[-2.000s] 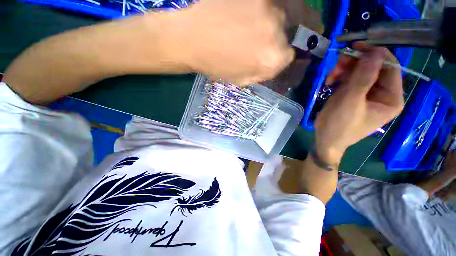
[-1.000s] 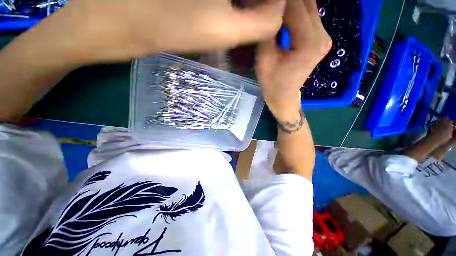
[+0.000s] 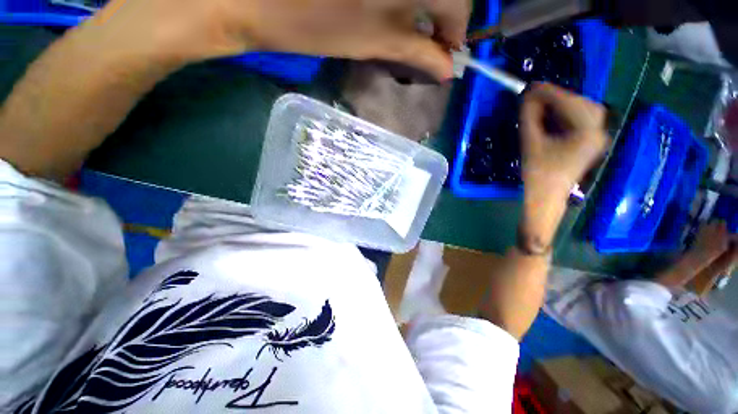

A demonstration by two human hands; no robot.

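Observation:
A thin silver-white rod runs from a small silver block to my right hand, which is closed on its right end. My left hand is at the top, blurred and partly cut off, with its fingertips at the block; whether it holds anything is hidden. A clear plastic tub of lined-up rods lies nearest my body. A blue bin of black rings lies behind the rod and my right hand. The brown-grey press base is behind the tub.
A dark press bar reaches in at the top. Blue bin edges show behind my left arm. Another blue bin with a few rods is at right, near another person's hands. Cardboard boxes are below the bench.
My hands were close together and overlapping a second ago. Now my right hand is farther right, with the rod visible between it and the block. The view has shifted, so the tub appears farther right.

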